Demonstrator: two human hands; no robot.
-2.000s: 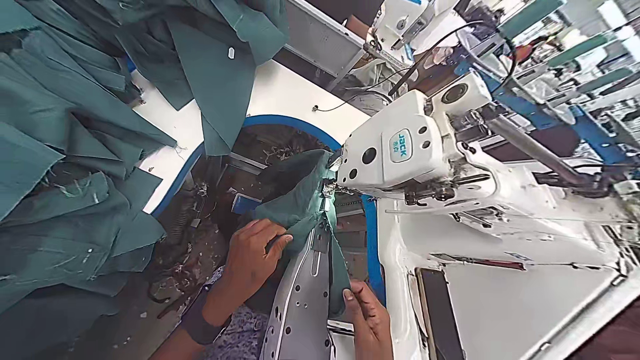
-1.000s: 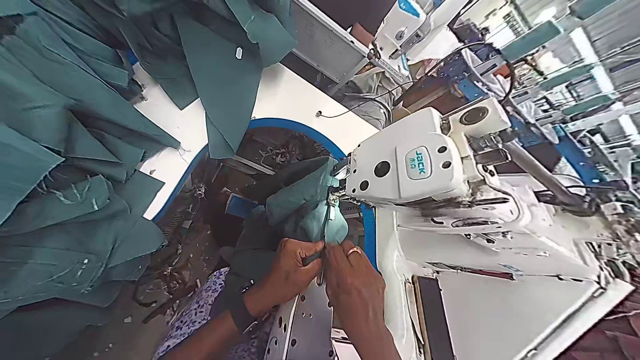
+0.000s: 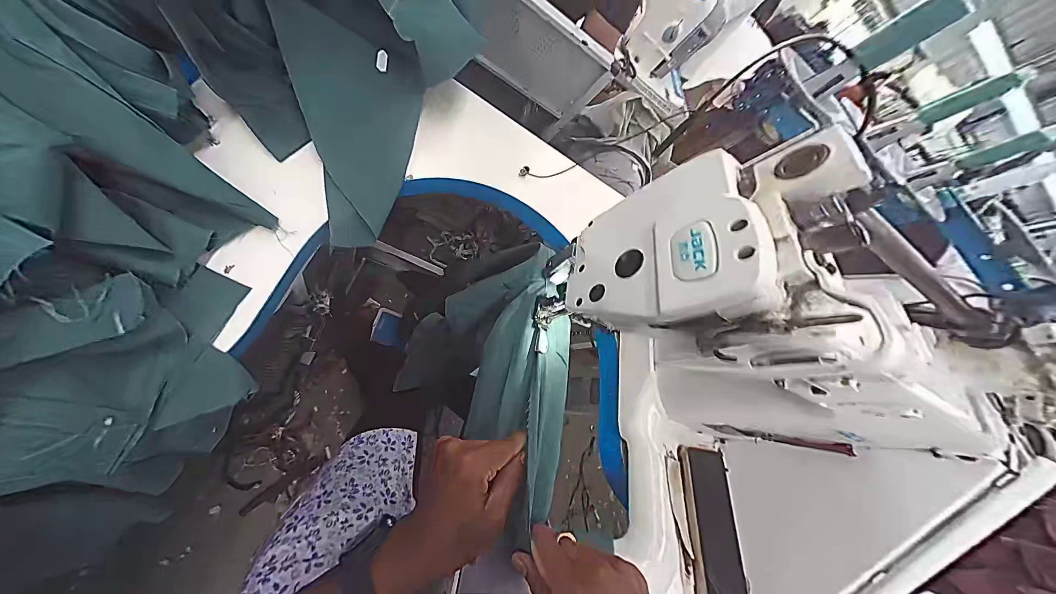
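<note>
A white Jack industrial sewing machine (image 3: 668, 247) fills the centre right, its lit needle area at its left end. Teal-green fabric (image 3: 516, 363) runs from under the presser foot (image 3: 544, 313) down toward me, its seam edge lengthwise. My left hand (image 3: 474, 495), with a dark band at the wrist, grips the fabric's left side. Lower and to the right, my right hand (image 3: 577, 565), with a ring on one finger, pinches the near end of the seam. The machine's narrow arm under the cloth is mostly hidden.
Piles of green fabric pieces (image 3: 91, 330) lie at the left, some over the white table (image 3: 495, 140). A blue-edged opening (image 3: 487, 194) curves round the machine, with thread scraps below. Behind stand another sewing machine (image 3: 668, 29), a thin cable (image 3: 577, 169) and blue machine parts (image 3: 982, 239).
Both hands have moved down, away from the needle, compared with one second ago. The fabric between needle and hands now stretches out long and straight, where it was bunched.
</note>
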